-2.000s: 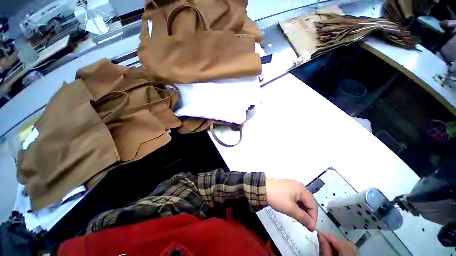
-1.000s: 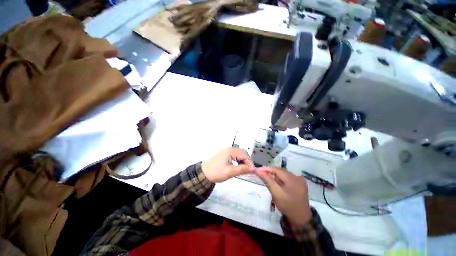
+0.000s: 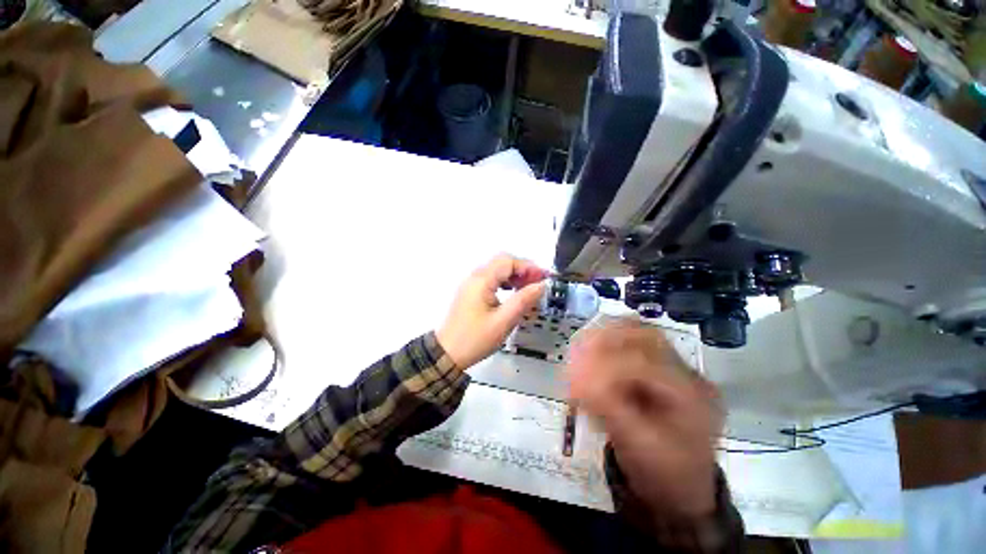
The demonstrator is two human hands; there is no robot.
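Observation:
The white sewing machine (image 3: 843, 162) with a black front cover stands at the right. Its roller foot and needle area (image 3: 558, 290) sit over the metal post (image 3: 541, 333). My left hand (image 3: 484, 316) is at the left side of the needle area, thumb and forefinger close together; no thread can be made out. My right hand (image 3: 649, 406) is raised in front of the post, to its right, and blurred; whether it holds anything cannot be seen. Black round knobs (image 3: 692, 292) hang low on the machine head.
A brown bag pile (image 3: 97, 184) with white sheets (image 3: 141, 298) and a brown loop lies at the left. A small dark strip (image 3: 570, 430) lies on the table near a printed scale (image 3: 497, 454). A thin black cable (image 3: 757, 445) runs at the right. Thread cones (image 3: 889, 60) stand behind.
The view has swung right and closer to the machine. My hands were together in front of the post; the left is now at the needle area and the right is apart. The snips no longer show.

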